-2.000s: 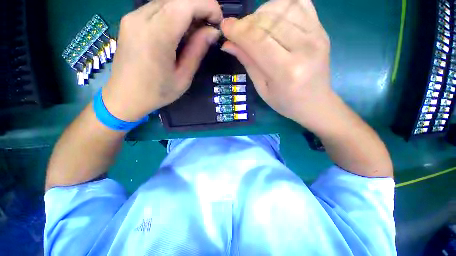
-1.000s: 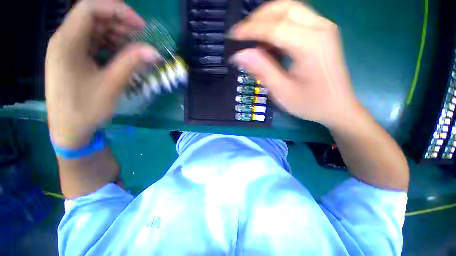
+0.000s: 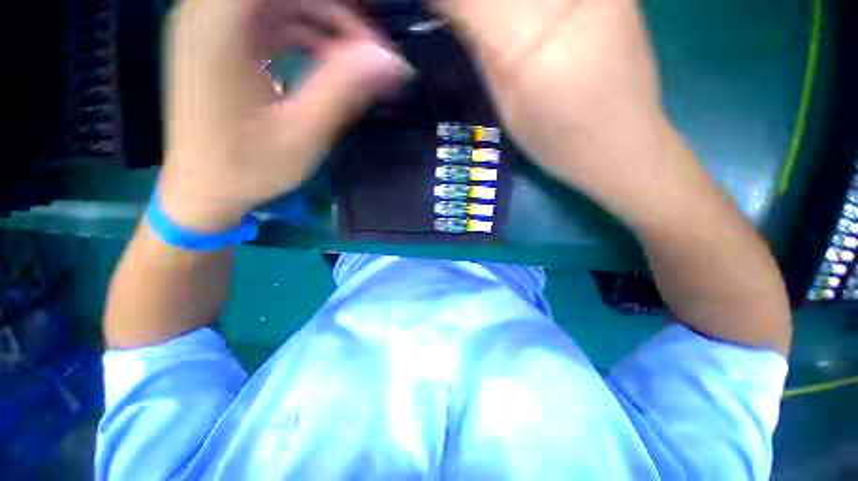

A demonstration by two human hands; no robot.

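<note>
The black assembly tray (image 3: pixel 386 197) lies in front of me. Several filled housings (image 3: pixel 468 175) with green boards and white and yellow cells form a column at its near right. My left hand (image 3: pixel 273 103) is blurred over the tray's left side, thumb stretched towards the tray. A small speckled bit shows between its thumb and fingers; I cannot tell what it is or whether it is held. My right hand (image 3: pixel 574 75) is over the tray's right side, its fingertips cut off by the top edge. A blue wrist strap (image 3: pixel 193 225) is on my left wrist.
Another black tray (image 3: pixel 92 89) with dark rows stands at the far left. A filled tray (image 3: pixel 837 254) with bright columns is cut off by the right edge. The green mat (image 3: pixel 729 122) has a yellow-green line at the right. The bench's front edge runs below the tray.
My hands parted from above the tray; my left hand went left to the board panel, then came back right and up. The panel no longer shows clearly. My right hand moved up. The view shifted.
</note>
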